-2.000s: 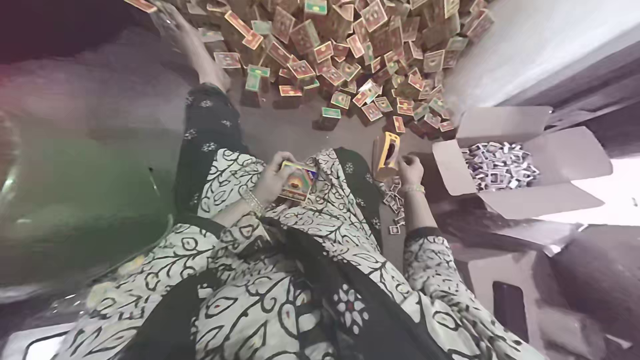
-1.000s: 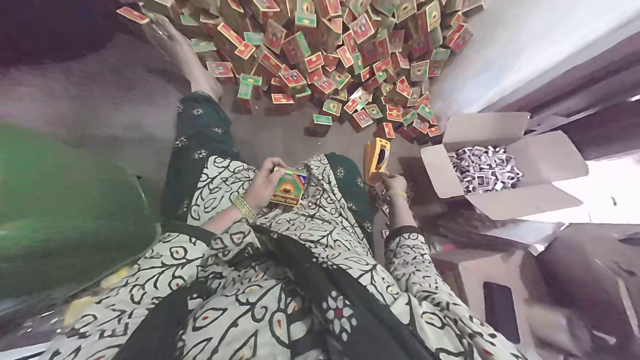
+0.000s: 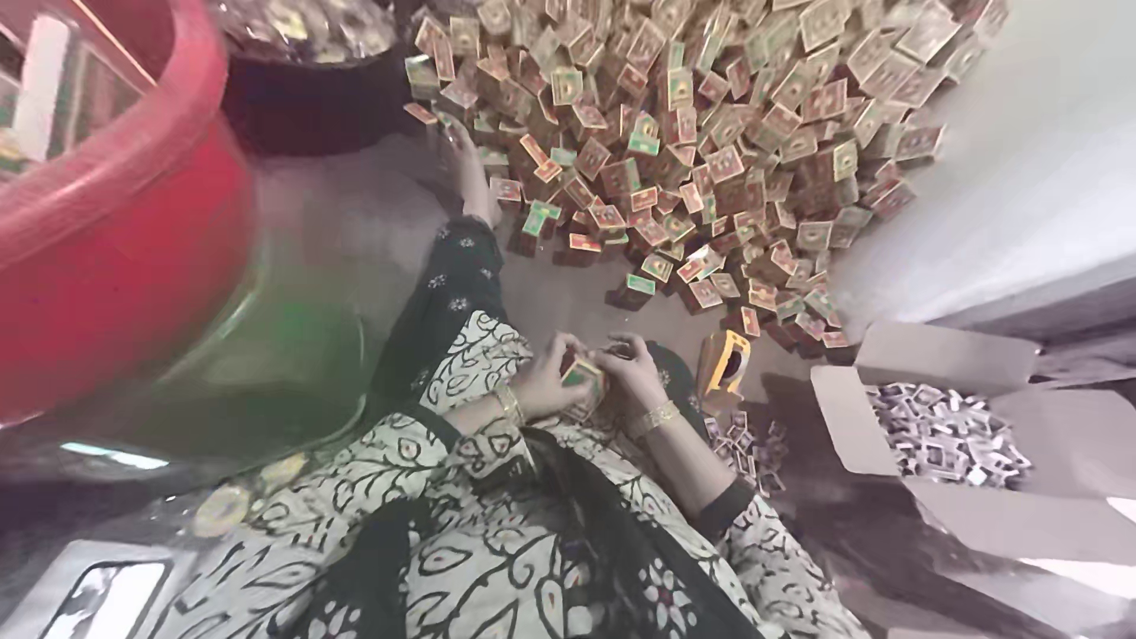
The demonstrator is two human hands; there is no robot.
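Observation:
My left hand (image 3: 546, 382) is over my lap, its fingers closed on a small printed carton (image 3: 581, 380) with green and red on it. Close beside it on the right, my right hand (image 3: 632, 366) has its fingertips bent near the carton's edge; whether they pinch something is too small to tell. A yellow box with a dark oval opening (image 3: 725, 366) stands on the floor to the right of my knee. Below that box lie several small printed pieces (image 3: 745, 448) in a loose heap.
A large heap of small printed boxes (image 3: 683, 160) covers the floor ahead. An open cardboard box (image 3: 856, 422) at the right holds many small pieces (image 3: 950, 435). A red tub (image 3: 133, 266) stands at the left, with a dark container (image 3: 311, 102) behind it.
My right hand has moved left from the yellow box to the carton at my left hand, letting the yellow box go. The view has shifted, and the red tub now shows.

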